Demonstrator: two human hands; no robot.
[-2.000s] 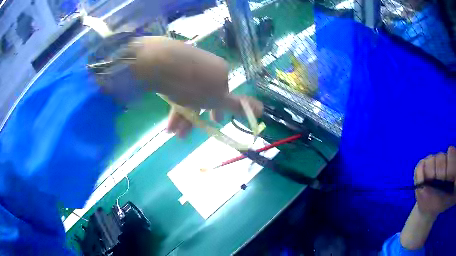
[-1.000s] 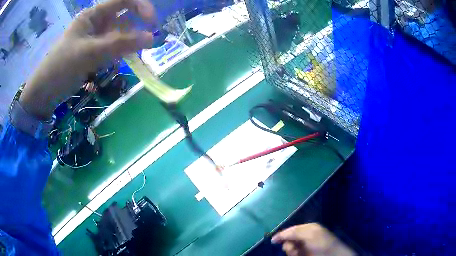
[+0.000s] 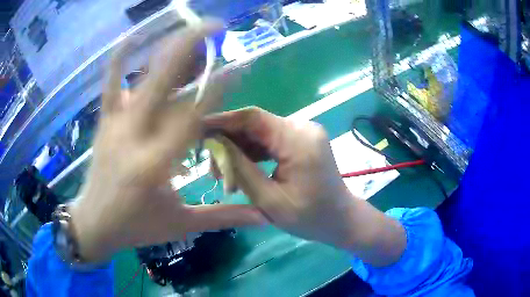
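My left hand (image 3: 133, 156) is raised in front, blurred, with fingers spread and its thumb reaching to my right hand. My right hand (image 3: 296, 180) is closed on a pale yellow strip (image 3: 225, 165) with a dark part beside it. A pale curved band (image 3: 207, 66) rises by my left fingertips; whether my left hand holds it is unclear. A black unit (image 3: 189, 261) lies on the green bench below my hands, partly hidden. A red-handled brush (image 3: 386, 168) lies across a white paper sheet (image 3: 354, 152), its bristle end hidden behind my right hand.
A black cable loop (image 3: 363, 130) lies beside the paper. A wire-mesh basket (image 3: 401, 96) with yellow items (image 3: 429, 93) stands at the right. A pale rail (image 3: 348, 93) crosses the bench. More papers (image 3: 253, 40) lie beyond it. A dark unit (image 3: 35, 194) is at the far left.
My right hand has come up from the bench's front edge to meet my left hand before the camera. The strip is now bunched between them. The view has turned, shifting the bench items.
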